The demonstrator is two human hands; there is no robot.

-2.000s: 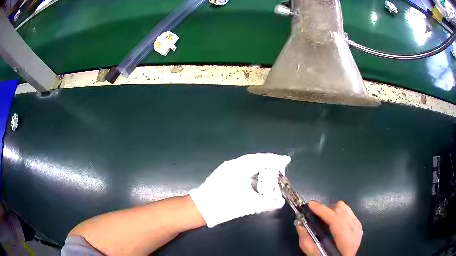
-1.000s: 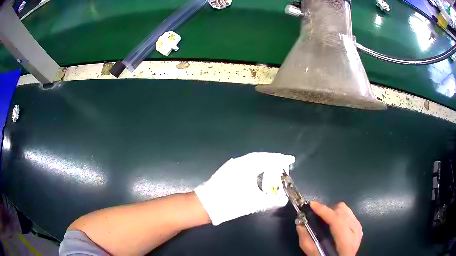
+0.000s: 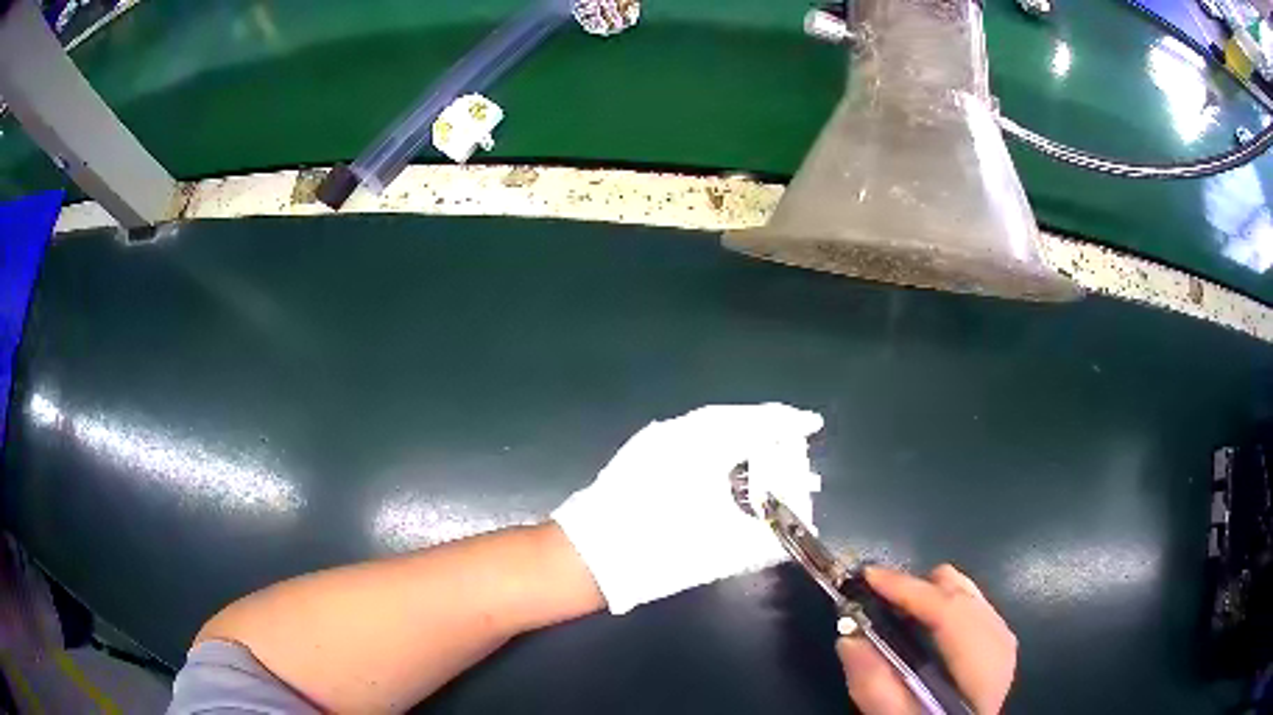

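A white plastic insert (image 3: 782,479) lies in my gloved left hand (image 3: 684,510), above the dark green bench (image 3: 461,349). The white glove and the white part blend, so its outline is hard to make out. My bare right hand (image 3: 942,636) holds a slim soldering iron (image 3: 854,601) like a pen. The iron's silvery-brown front points up and left, and its tip is at the insert, beside a dark round spot. I cannot tell whether the tip touches it.
A cloudy clear hood (image 3: 907,196) stands beyond my hands. A pale stained rail (image 3: 614,198) borders the green belt. Another white insert (image 3: 465,127) lies near a clear slanted bar (image 3: 461,91). A grey post (image 3: 84,126) and blue mat (image 3: 24,266) are left; a dark slotted object (image 3: 1236,538) is right.
My left hand and the insert have shifted slightly up and right. The iron's tip has moved left and down on the part. The small light piece at the far left no longer shows.
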